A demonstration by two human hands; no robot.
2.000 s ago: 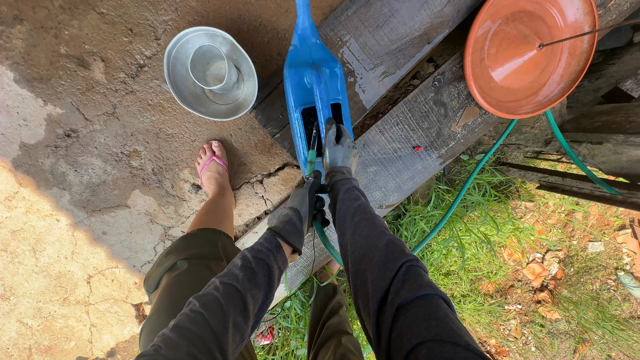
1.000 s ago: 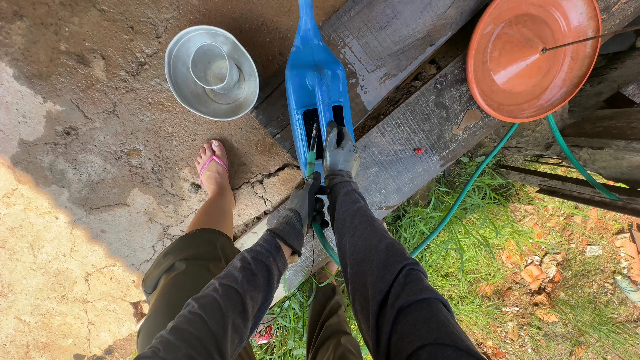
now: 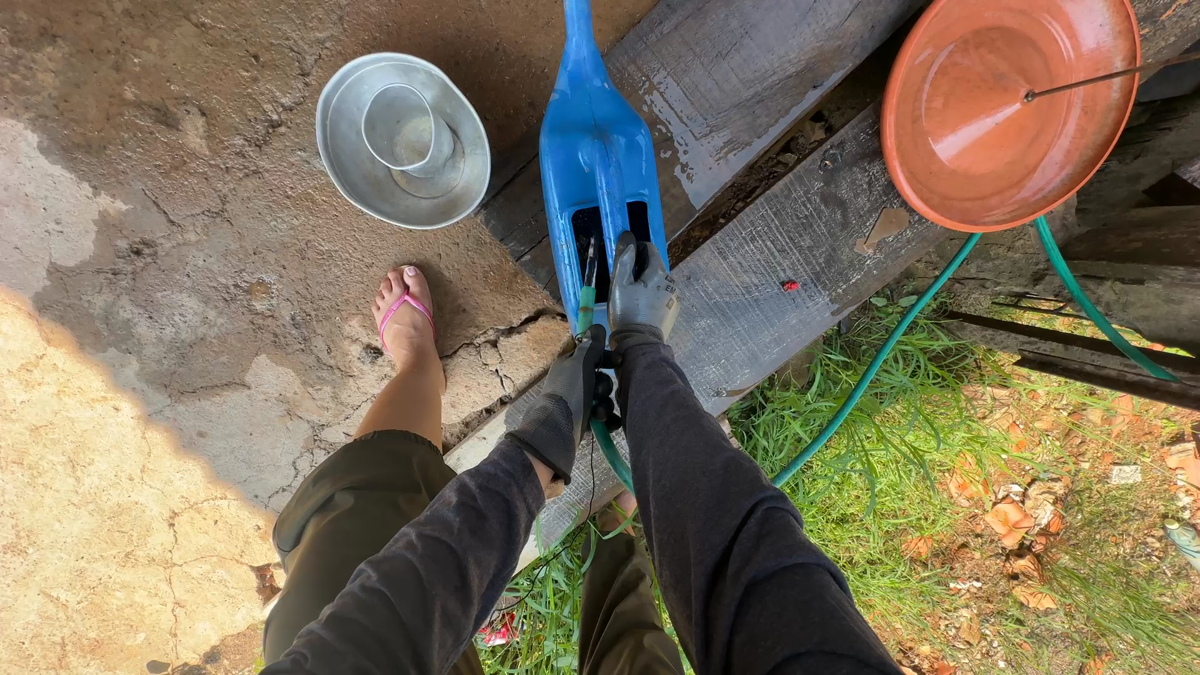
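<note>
A blue plastic watering can (image 3: 600, 159) lies on wooden planks, its spout pointing to the top of the view. My left hand (image 3: 567, 398), in a grey and black work glove, is closed around a slim green-handled tool (image 3: 587, 305) with a narrow tip, which reaches into the left opening of the can. A thin dark cord hangs below that hand. My right hand (image 3: 645, 286), gloved as well, grips the can's central handle bar just beside the tool. Both hands are close together, and they hide the lower end of the can. Beneath them runs a green hose (image 3: 848, 408).
A metal ring cake pan (image 3: 469, 183) sits on cracked concrete to the left. At the upper right is an orange round dish (image 3: 1008, 178) with a thin rod at its middle. Wet wooden planks (image 3: 778, 253) run diagonally; grass and broken rubble lie at lower right. My sandalled foot (image 3: 406, 319) is on the concrete.
</note>
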